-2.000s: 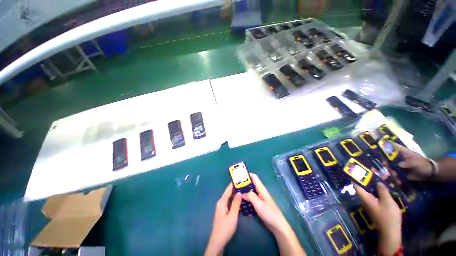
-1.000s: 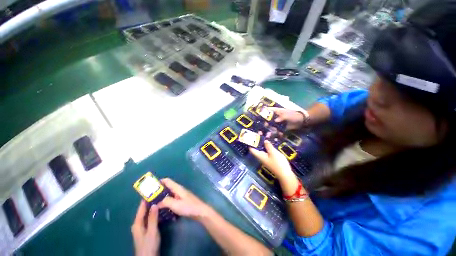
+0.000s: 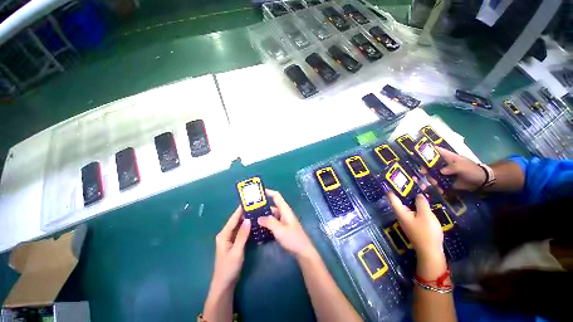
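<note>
A keypad phone (image 3: 253,195) with a yellow frame and a lit white screen stands upright between my hands, above the green bench. My left hand (image 3: 231,239) holds its lower left side, thumb by the keypad. My right hand (image 3: 286,225) holds its lower right side, thumb on the keys. Both hands are bare. Fingers behind the phone are hidden. To the right, a clear plastic tray (image 3: 339,233) holds yellow-framed phones in rows.
A co-worker's hands (image 3: 424,229) hold two lit phones over the near tray. Black phones with red edges (image 3: 127,168) lie on white boards (image 3: 251,135). A far tray (image 3: 276,53) holds dark phones. Two loose dark phones (image 3: 379,105) lie beside it. An open cardboard box (image 3: 44,267) is lower left.
The view swung right, showing the co-worker's head, then back left. My hands keep holding the lit phone. The co-worker's head has left the view.
</note>
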